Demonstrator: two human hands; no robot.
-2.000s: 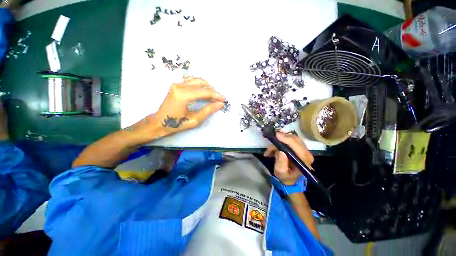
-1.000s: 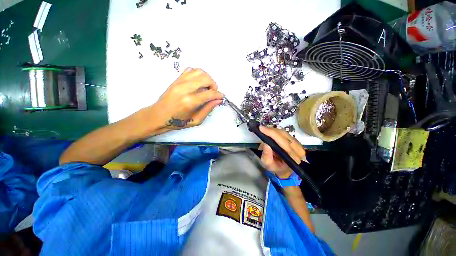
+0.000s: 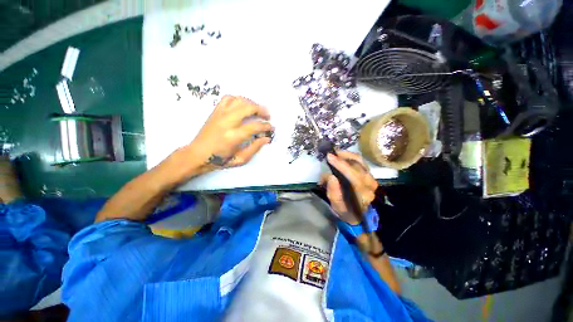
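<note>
My left hand (image 3: 235, 133) is over the white work sheet (image 3: 251, 69), thumb and fingers closed on a small component (image 3: 269, 134), dark and tiny at the fingertips. My right hand (image 3: 352, 187) grips the black handle of the soldering iron (image 3: 342, 178). The iron's thin metal tip points up and left over the left part of the component heap (image 3: 330, 94), apart from my left hand. Whether the tip touches the heap cannot be told.
A tan ring-shaped container (image 3: 371, 135) with silvery bits sits right of the heap. A fan with a spiral grille (image 3: 402, 70), a yellow sponge (image 3: 507, 166) and a bottle (image 3: 512, 17) are at right. A solder spool (image 3: 70, 138) is at left. Small parts (image 3: 202, 90) lie upper left.
The iron tip has moved from the left fingertips up and right to over the heap. The left fingers still pinch a small part. The camera view has shifted and tilted.
</note>
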